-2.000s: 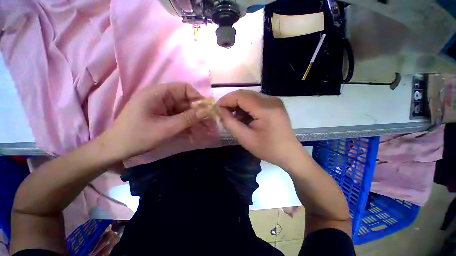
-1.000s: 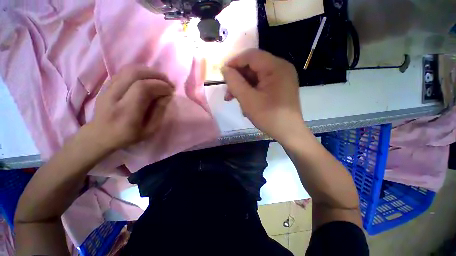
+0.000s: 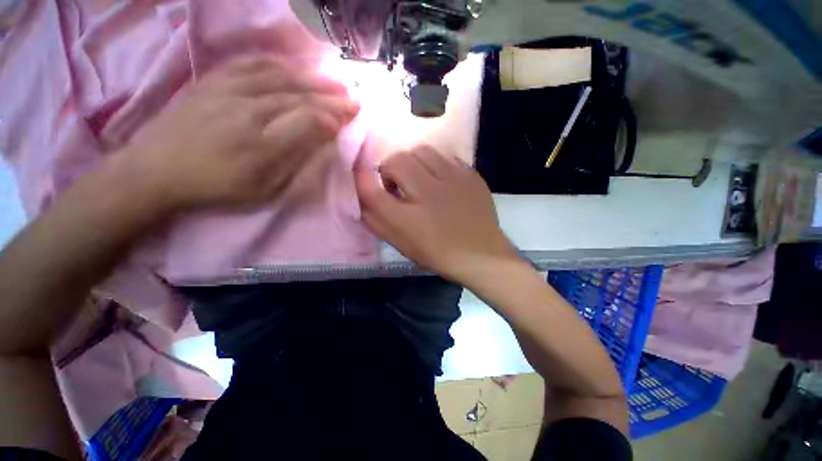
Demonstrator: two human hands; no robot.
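The pink cloth lies left of the needle area and reaches the table's front edge. My left hand rests on it with fingertips near the bright needle area. My right hand is at the cloth's right edge, thumb and finger closed on that edge just below the needle area. The sewing machine head is above, with a round dark knob beside the foot. Glare hides the needle and foot detail.
A black pad with a white and yellow pen and a beige piece lies right of the needle. Blue crates and more pink cloth are below the table. The ridged grey edge runs along the front.
My hands were together at the cloth's edge, then parted. Now my left hand has moved up onto the cloth by the needle, and my right hand has come back to the cloth's right edge.
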